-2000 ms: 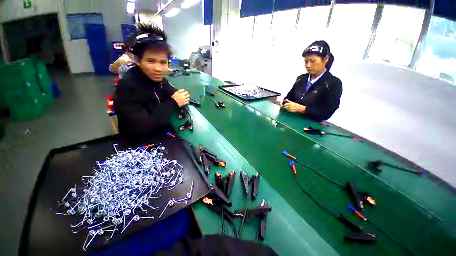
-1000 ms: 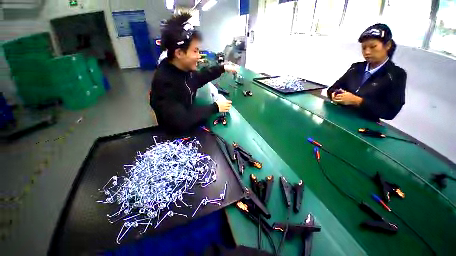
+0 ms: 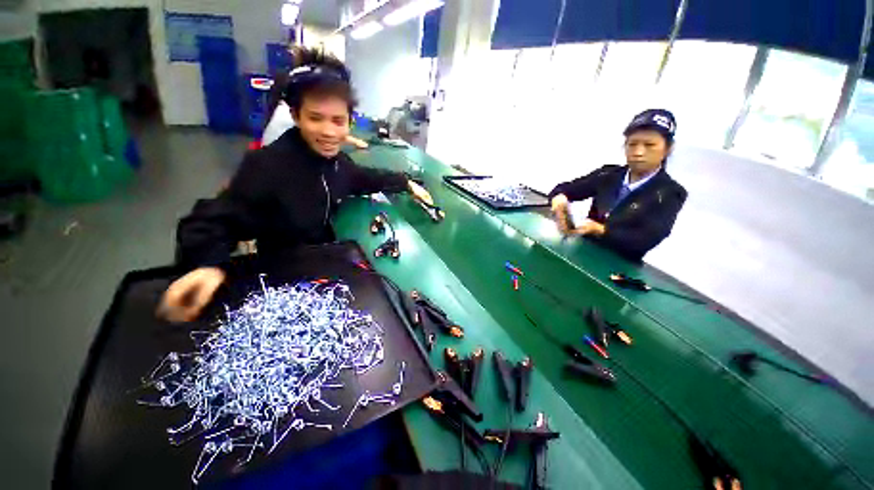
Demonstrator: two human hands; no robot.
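Neither of my hands is in view; a dark shape, perhaps my sleeve, shows at the bottom edge. Nearest in front is a black tray [image 3: 96, 383] with a heap of silver torsion springs [image 3: 278, 354], a few lying loose at its right and near sides. To its right, several black clamps with orange-copper tips lie on the green ledge: a pair side by side [image 3: 464, 371], another pair [image 3: 513, 380], and one lying crosswise [image 3: 520, 435]. A clamp [image 3: 436, 316] with dark leads rests near the tray's far right corner.
A worker in black [image 3: 287, 196] sits behind the tray, one blurred hand [image 3: 192, 293] over its left part, the other reaching to the belt. Clamps with blue and red lead ends [image 3: 587, 367] lie on the green belt [image 3: 479, 258]. Another worker [image 3: 623, 206] sits across, beside a second spring tray [image 3: 498, 194].
The view has swung. The near worker has turned towards me, with one hand now over the tray and the other at a clamp on the belt. The clamps on the belt have shifted towards me.
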